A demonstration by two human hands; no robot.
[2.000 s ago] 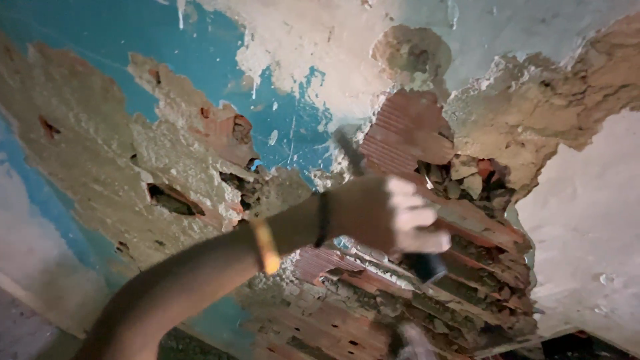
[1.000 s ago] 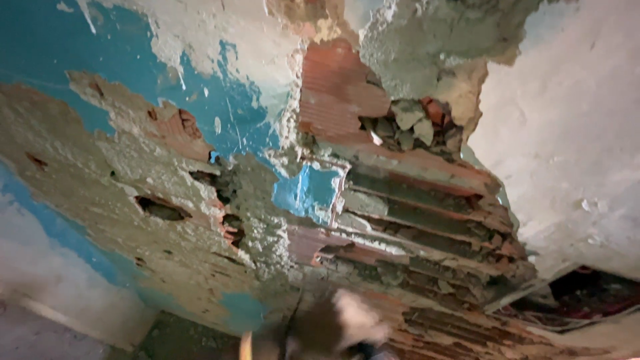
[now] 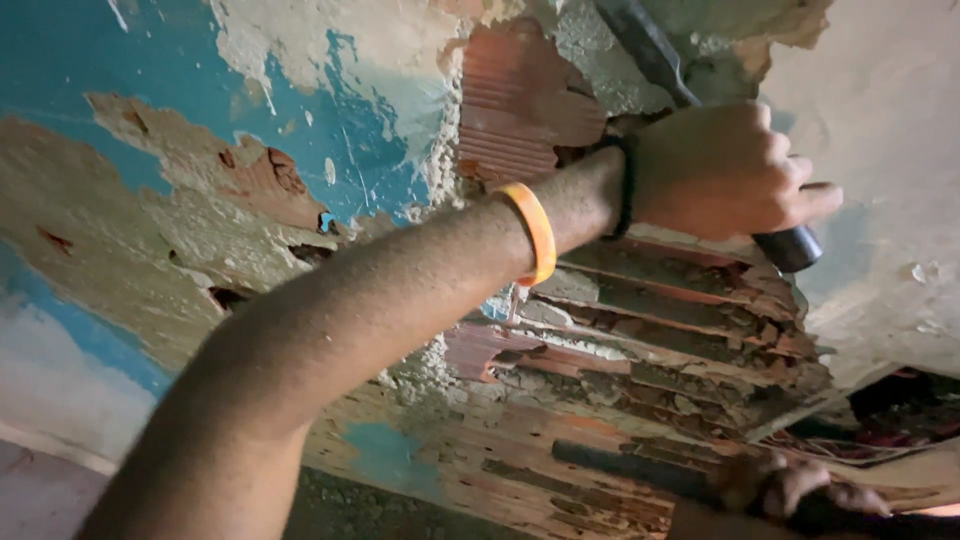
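Observation:
A chisel-like tool with a flat metal blade (image 3: 649, 49) and a black handle (image 3: 789, 249) is held in my left hand (image 3: 712, 169), at the upper right of the head view. Its blade points up and left, across damaged plaster. My left wrist wears an orange band (image 3: 534, 234) and a black one (image 3: 624, 187). Low at the right, my right hand (image 3: 802, 487) is closed around a dark bar-like tool (image 3: 630, 466), which points left; its far end is blurred. Between the hands, broken hollow clay bricks (image 3: 675, 300) lie exposed.
Ribbed red brick (image 3: 517, 97) shows beside my left wrist. Peeling blue paint (image 3: 262, 97) and bare mortar (image 3: 90, 202) cover the left side. Pale plaster (image 3: 885, 165) lies at the right, above a dark opening (image 3: 900, 401) with thin strands, possibly wires.
My left hand was at mid-view, then blurred at the bottom edge; now it is at the upper right with the chisel-like tool. My right hand with the dark bar now shows at lower right.

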